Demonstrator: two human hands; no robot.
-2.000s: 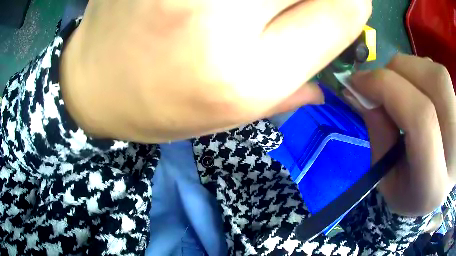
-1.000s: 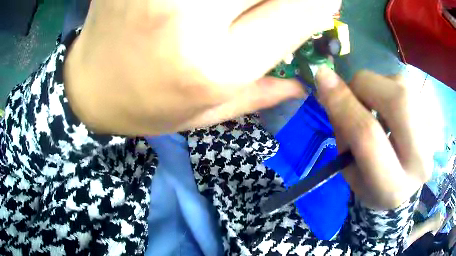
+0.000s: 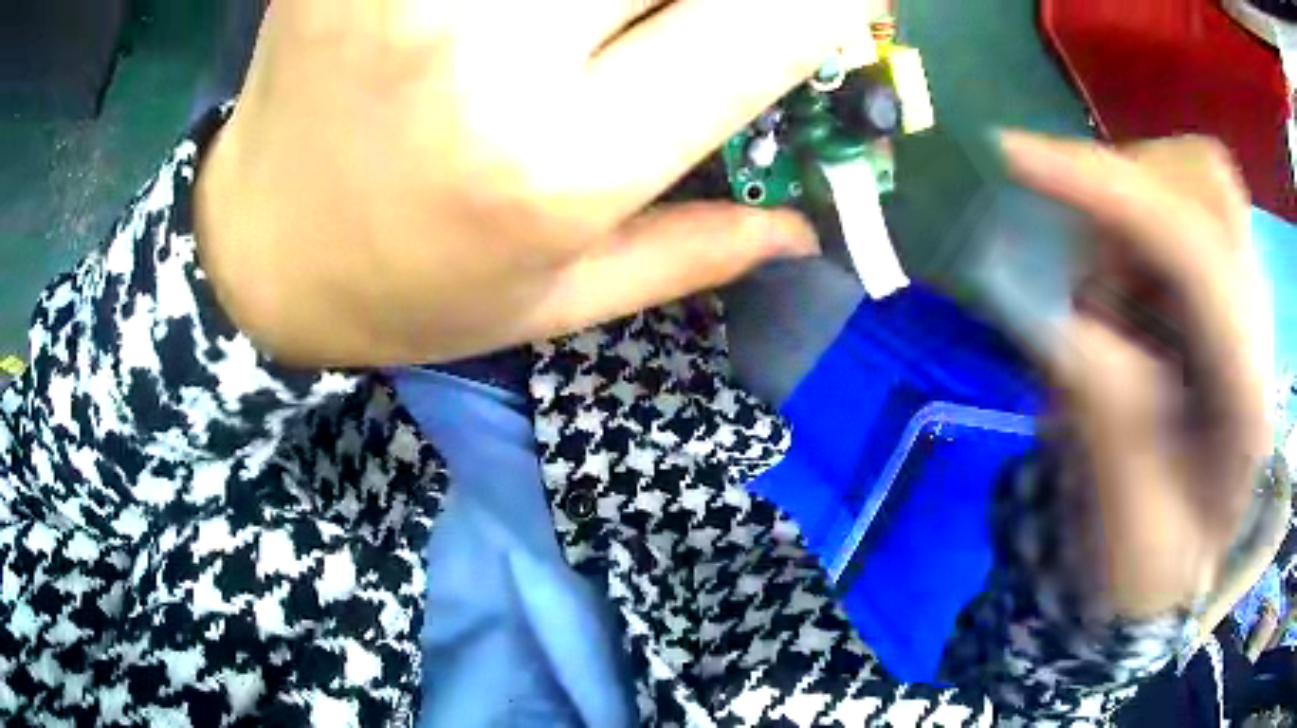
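My left hand (image 3: 484, 185) is large at the upper middle and holds a small green circuit board (image 3: 775, 174) by its far end; the hand hides much of it. A round black capacitor (image 3: 868, 107) and a yellow block (image 3: 909, 88) show at the board's right end. A white tape strip (image 3: 865, 228) hangs from the board's near edge with its lower end free. My right hand (image 3: 1159, 341) is at the right, apart from the board and motion-blurred. Dark tweezers (image 3: 1134, 320) show only as a blurred shape in its grip; their tips are unclear.
A red tape dispenser (image 3: 1152, 78) stands on the bench at the upper right, with part of a white ring at the corner. A blue bin (image 3: 925, 526) is below the hands, beside my checked sleeves and lap. Green mat or floor shows behind.
My right hand has let go of the white strip and moved right, away from the board. The tweezers no longer point down-left. My left hand and the board have shifted left.
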